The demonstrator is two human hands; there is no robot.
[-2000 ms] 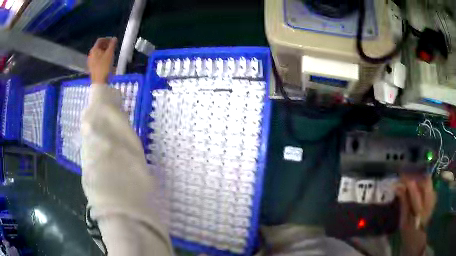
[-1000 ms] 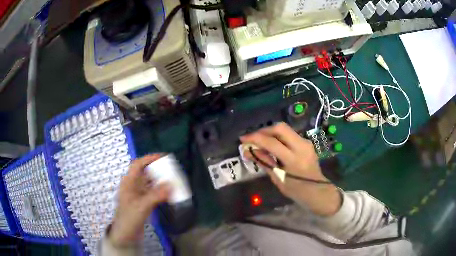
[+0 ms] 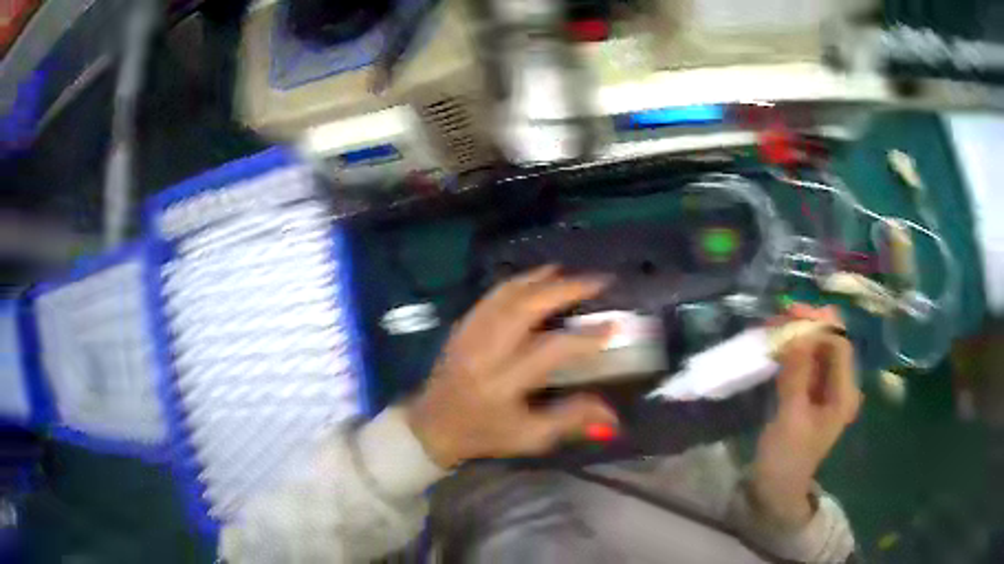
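Observation:
The picture is blurred. My left hand (image 3: 512,369) is over the black test box (image 3: 705,413), fingers spread across the white socket strip (image 3: 633,358). A white patch at its fingertips may be a charger or a socket; whether the hand grips it cannot be told. My right hand (image 3: 815,386) is at the box's right end, fingers closed on the pale connector of the test lead (image 3: 804,328). A white charger (image 3: 721,369) shows as a streak at the connector, over the box. The red light shows by my left thumb.
A blue tray (image 3: 350,297) of white chargers is at left, with more trays beyond. A small white piece (image 3: 410,317) lies on the mat. The variac (image 3: 440,121) and bench meter (image 3: 760,94) stand behind. White cables (image 3: 936,281) and a green button (image 3: 719,243) are at right.
My left hand has moved right, from beside the box to over the sockets. My right hand has left the sockets and moved right with the lead; a white charger now shows at its connector.

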